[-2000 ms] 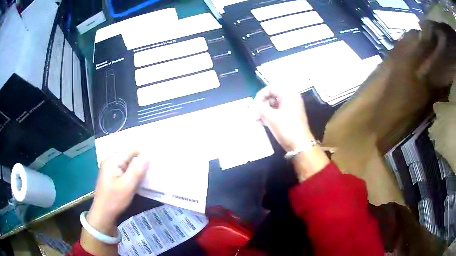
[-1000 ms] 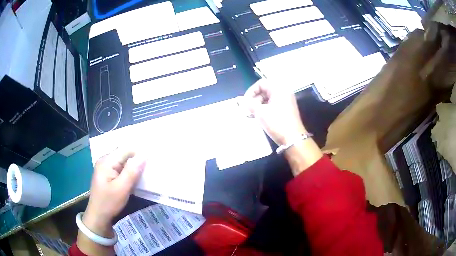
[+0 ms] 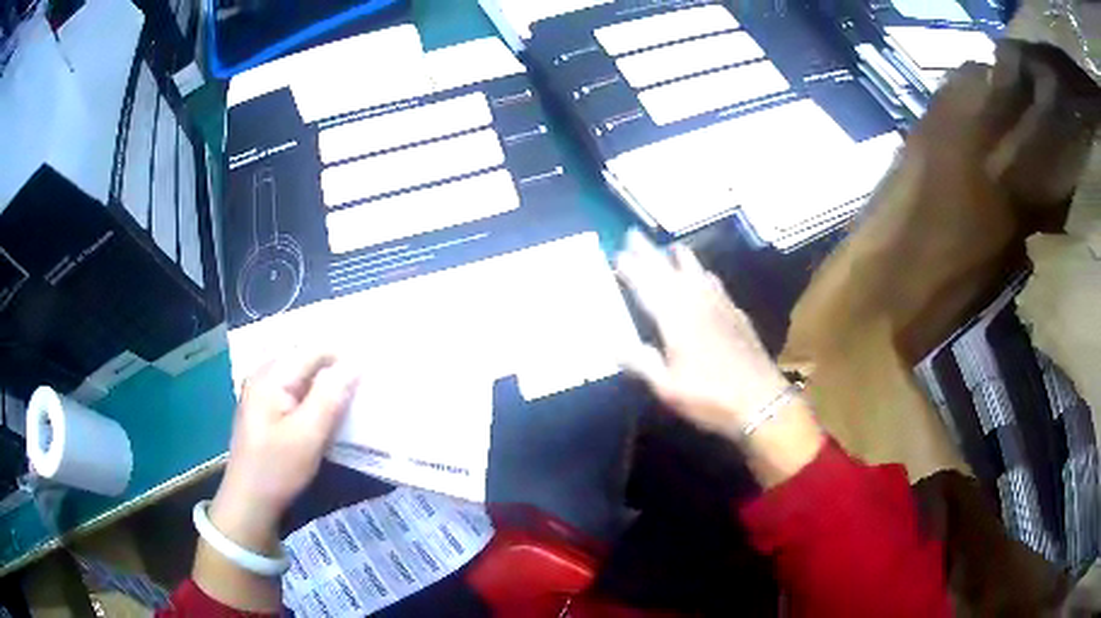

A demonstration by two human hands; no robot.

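Observation:
A flat box blank (image 3: pixel 417 308), black and white with a headphone outline and three white rectangles, lies in front of me. My left hand (image 3: pixel 284 423) is closed on its near left edge, thumb on top. My right hand (image 3: pixel 706 344) is just off the blank's right edge, fingers extended and somewhat blurred; I see nothing held in it. A label sheet (image 3: pixel 386 549) with rows of print curls at my lap below the blank.
More blanks (image 3: pixel 749 157) lie stacked to the right. Brown kraft paper (image 3: pixel 899 278) stands at the right beside bundled blanks (image 3: pixel 1008 410). Erected boxes (image 3: pixel 115 242) stand at the left. A white roll (image 3: pixel 79 444) is at the bench edge. A blue-rimmed tray (image 3: pixel 302 36) is at the back.
My right hand has moved right and down, off the blank's edge, and its bent, pinched fingers have straightened. My left hand stays at the near left edge.

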